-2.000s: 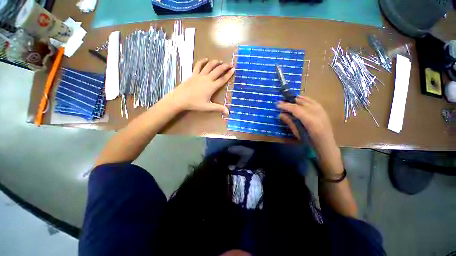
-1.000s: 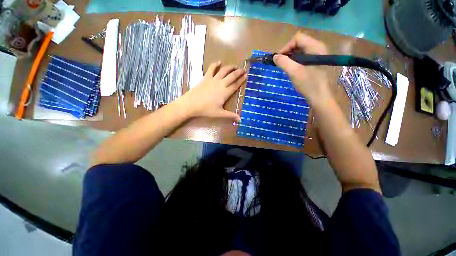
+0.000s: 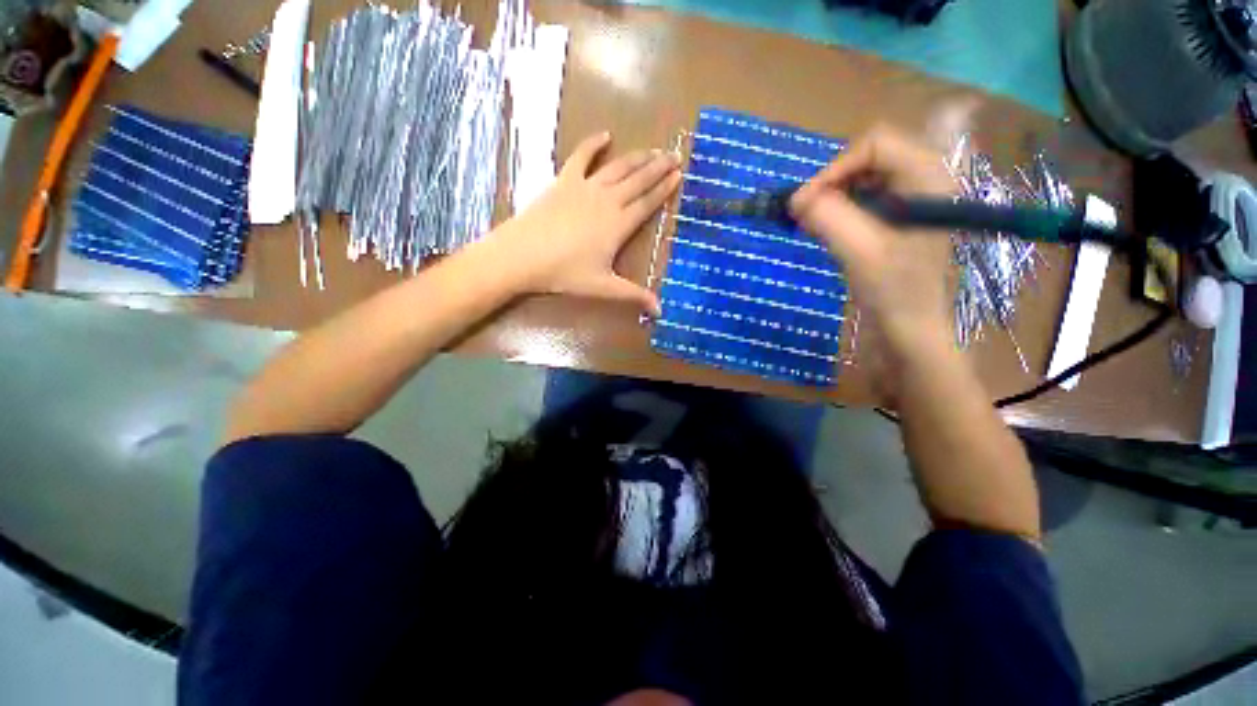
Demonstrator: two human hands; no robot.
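Observation:
Blue solar cell strips point(image 3: 751, 297) with thin pale lines lie side by side on the brown bench in front of me. My left hand point(image 3: 593, 228) lies flat with fingers spread at their left edge, holding nothing. Thin ribbon pieces run along that edge, partly under my fingertips. My right hand point(image 3: 875, 207) holds the soldering iron point(image 3: 965, 214) over the upper part of the cells. Its tip points left towards the left edge and is blurred, so I cannot tell if it touches.
Long ribbons point(image 3: 400, 138) lie left between white strips point(image 3: 280, 117). Blue spare cells point(image 3: 163, 200) and an orange bar point(image 3: 62, 159) are far left. Scattered short ribbons point(image 3: 999, 262), a white strip point(image 3: 1079, 310), a grey round container point(image 3: 1151, 69) and the iron's cable are right.
My right hand and the iron first moved to the cells' upper left, the iron swinging to point left, then slightly down the cells. My left hand stays spread at the left edge. The view has shifted.

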